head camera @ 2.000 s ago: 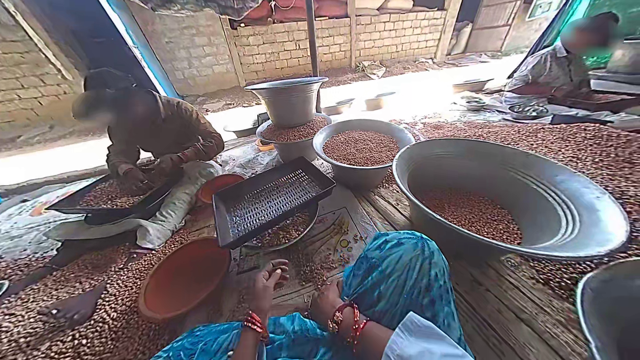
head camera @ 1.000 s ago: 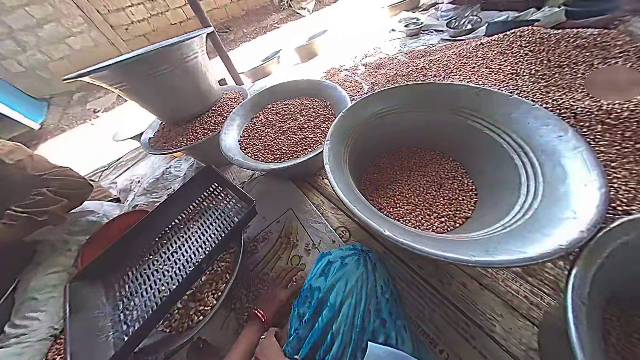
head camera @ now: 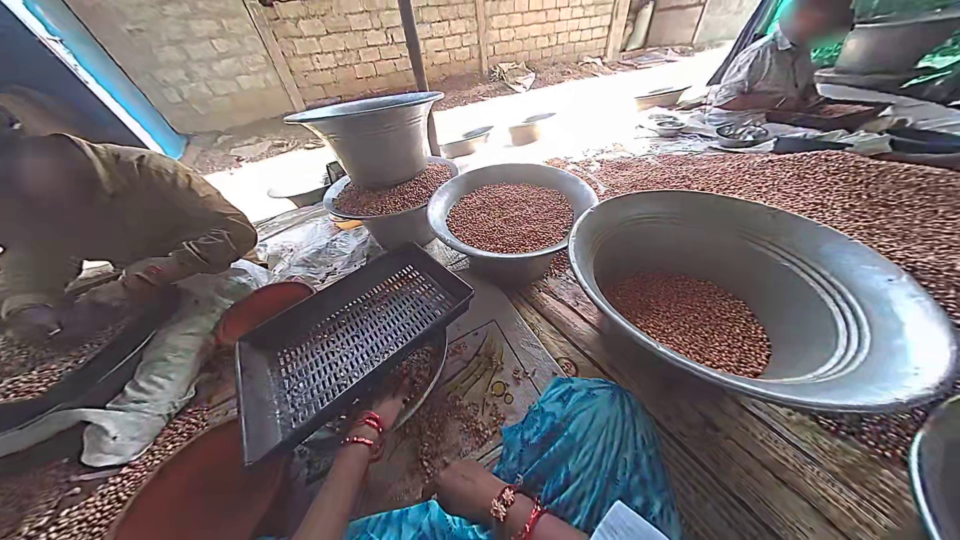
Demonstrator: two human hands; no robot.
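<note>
Red bangles circle the wrist of my left hand, which reaches into a round metal bowl of nuts or seeds below the edge of a black slotted plastic tray. Its fingers are mostly hidden in the bowl's shadow. The tray lies tilted across the bowl. My right hand is low beside my knee, in blue patterned cloth; its fingers are not clearly visible. Scattered husks or nuts lie on the printed mat between the hands and the bowl.
Right stands a large metal basin partly filled with brown nuts. Ahead are another full basin and stacked basins. Reddish-brown bowls sit left. A person works at far left, another at back right, past heaped nuts.
My left hand, near my right hand in the oldest frame and over the mat one second ago, is now in the bowl under the tray's edge. The view has swung right and back.
</note>
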